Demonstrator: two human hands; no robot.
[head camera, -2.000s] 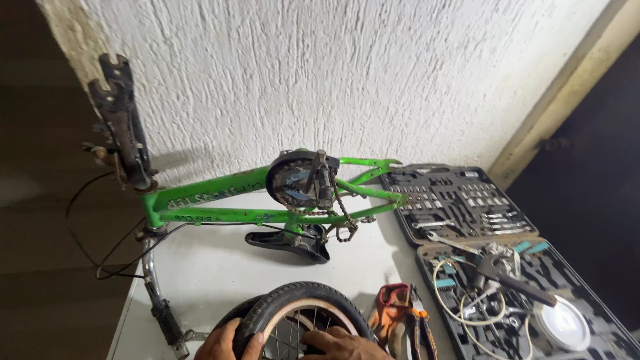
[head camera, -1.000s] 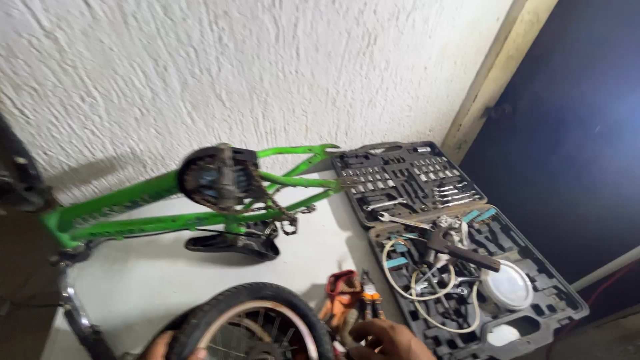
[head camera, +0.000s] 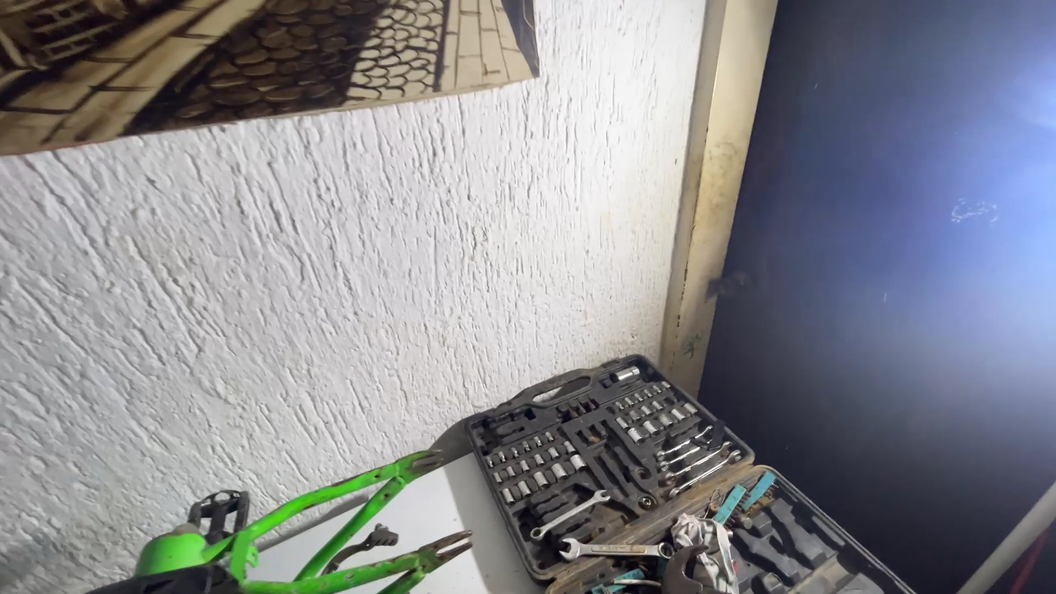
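Note:
Neither my left hand nor my right hand shows in the head view. The rear end of a green bicycle frame (head camera: 351, 569) rises at the lower left, its two forked dropouts pointing right. A black pedal (head camera: 221, 516) stands behind it, near the wall. Right of the frame, a black plastic socket-set case (head camera: 516, 532) lies unfolded, with rows of sockets and several wrenches in it. One combination wrench (head camera: 569, 516) rests across the upper half; a larger combination wrench (head camera: 615, 549) lies along the hinge. The wheel is out of view.
A rough white wall (head camera: 371, 272) stands behind the white table (head camera: 470, 511), with a picture (head camera: 330, 58) hanging on it. A dark door (head camera: 866, 272) and its pale frame (head camera: 714, 181) are at the right. A whitish cloth (head camera: 701, 549) and teal strips (head camera: 759, 490) lie in the case.
The view has swung up and to the right. Both hands, at the wheel two seconds ago, have left the picture, as have the wheel and the orange-handled pliers.

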